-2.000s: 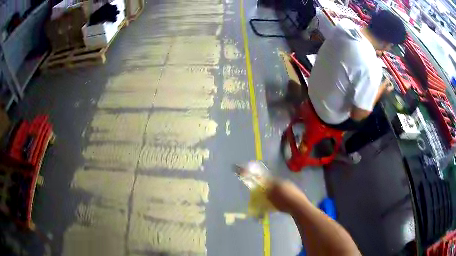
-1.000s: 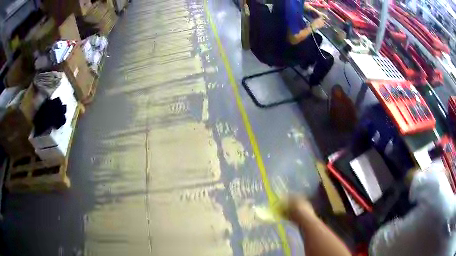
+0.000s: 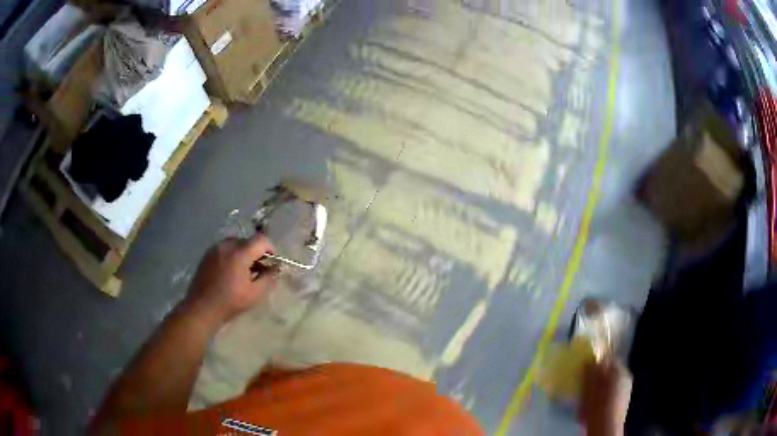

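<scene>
My left hand [image 3: 228,277] is in front of me at the left, its fingers closed on a thin looped white cable [image 3: 317,228] that hangs out over the floor. Brownish parts show near the loop, too blurred to name. My right hand [image 3: 603,393] is at the lower right, blurred and partly cut off by the picture's edge. It holds a yellow piece [image 3: 566,368] and a clear-and-white item [image 3: 598,322]; I cannot tell what they are.
A wooden pallet [image 3: 109,285] with a white carton holding a black cloth-like heap [image 3: 112,155] stands at the upper left, beside a brown carton [image 3: 234,47]. A yellow line [image 3: 588,223] crosses the worn floor. An open brown carton [image 3: 694,183] is at the right.
The view has moved along the aisle and turned towards the pallet. My left hand with the cable has come into view. My right hand is now further right. The seated people are out of view.
</scene>
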